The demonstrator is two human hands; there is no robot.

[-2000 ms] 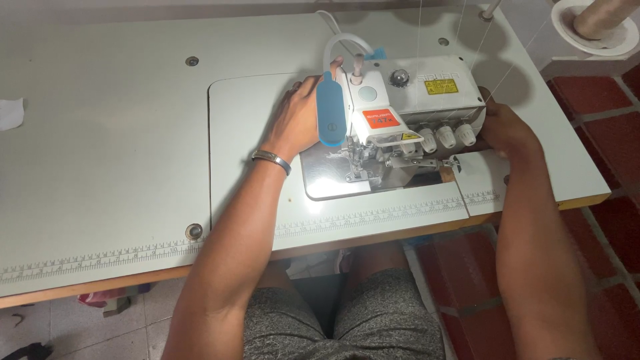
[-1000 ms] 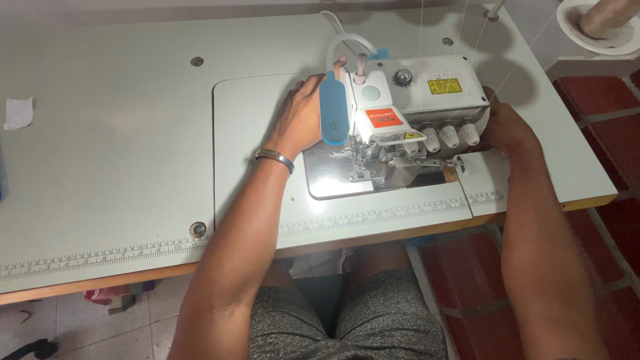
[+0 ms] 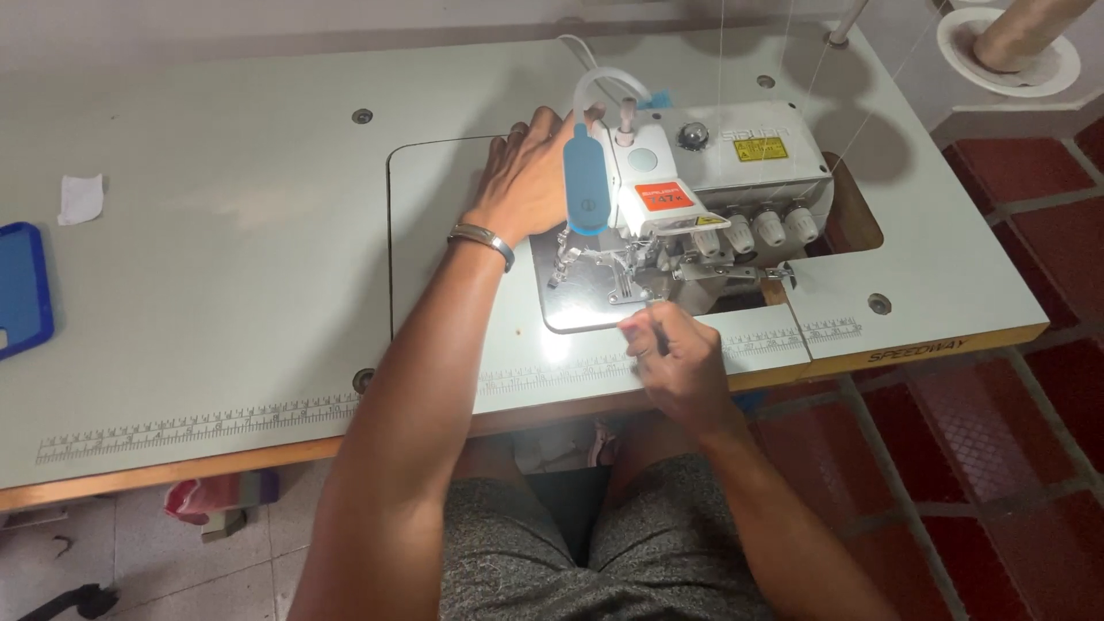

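A white Siruba overlock sewing machine [image 3: 742,155] is set into the table at the right, with tension dials [image 3: 770,228] along its front. My left hand [image 3: 530,177] rests against the left side of the machine head, behind a blue lamp [image 3: 586,181] on a bent white neck; its fingertips are partly hidden. The presser foot [image 3: 561,267] appears swung out to the left, over the metal needle plate [image 3: 586,302]. My right hand [image 3: 677,354], slightly blurred, is curled just in front of the plate, above the printed ruler. Whether its fingers pinch something small cannot be told.
The pale sewing table [image 3: 216,259] has a wooden front edge. A white scrap [image 3: 81,199] and a blue-cased object [image 3: 24,289] lie at the left. A thread stand with a cone [image 3: 1018,43] stands at the upper right, and threads run down to the machine. A pedal-like dark object lies on the floor.
My right hand has left the machine's right side and come to the front of the needle plate. My left hand stays by the machine head. The presser foot part now shows further left.
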